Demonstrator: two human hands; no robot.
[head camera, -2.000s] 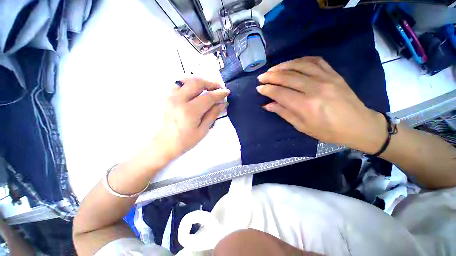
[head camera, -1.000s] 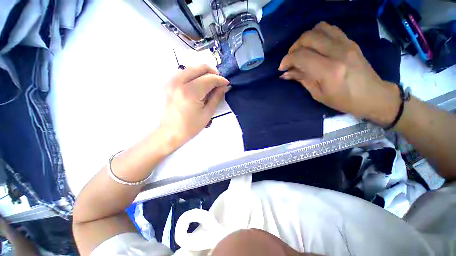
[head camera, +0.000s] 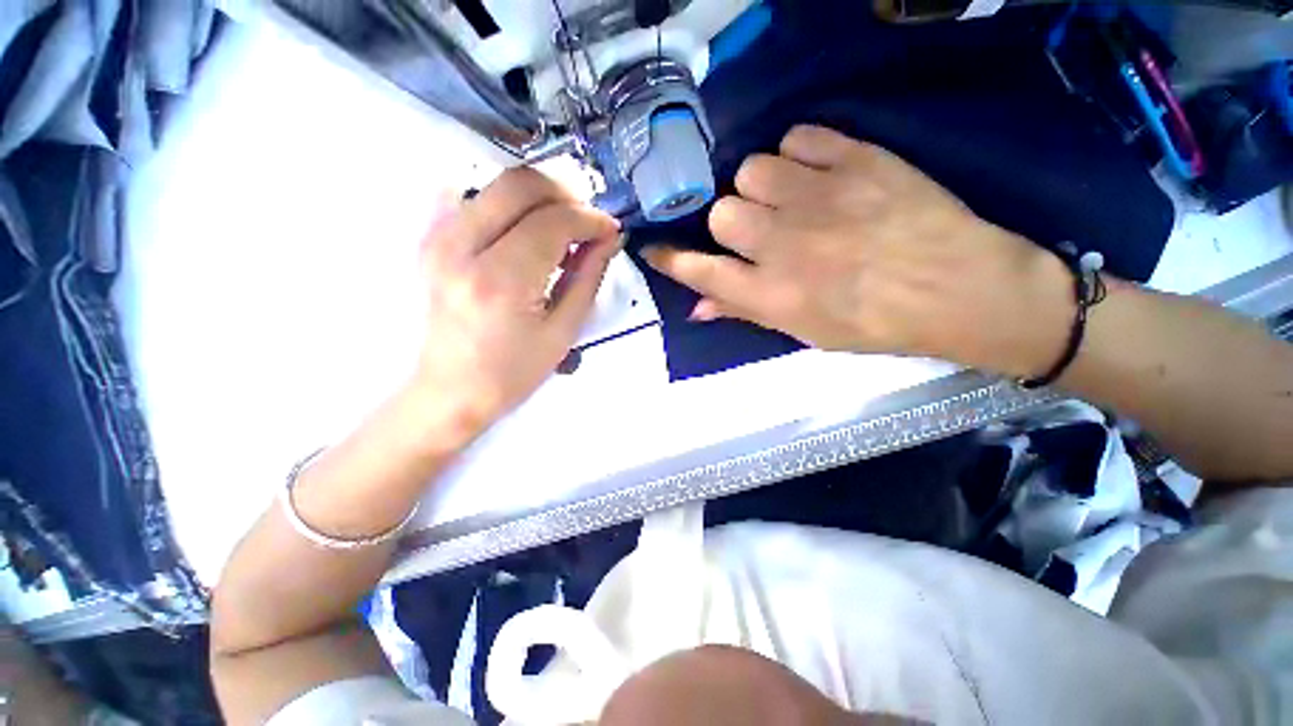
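A navy cut piece (head camera: 993, 156) lies under and to the right of the sewing machine head (head camera: 496, 43), its near edge on the white table. My left hand (head camera: 518, 284) pinches the piece's left edge between thumb and forefinger, just below the presser foot (head camera: 593, 173). My right hand (head camera: 865, 248) lies on the navy cloth, fingers curled and the forefinger pointing towards the left fingertips. The blue-grey attachment (head camera: 669, 159) stands just right of the foot. The needle tip is too small to make out.
Navy garment pieces (head camera: 71, 312) hang in a heap at the left. Pink and blue thread snips (head camera: 1163, 107) lie at the upper right. A measuring strip (head camera: 737, 475) runs along the table's front edge. Navy and white scraps (head camera: 1064, 496) lie below the edge.
The navy piece has moved up towards the machine, so its near edge is farther from the table front. My right hand has moved left, close to my left fingertips, which shifted slightly left.
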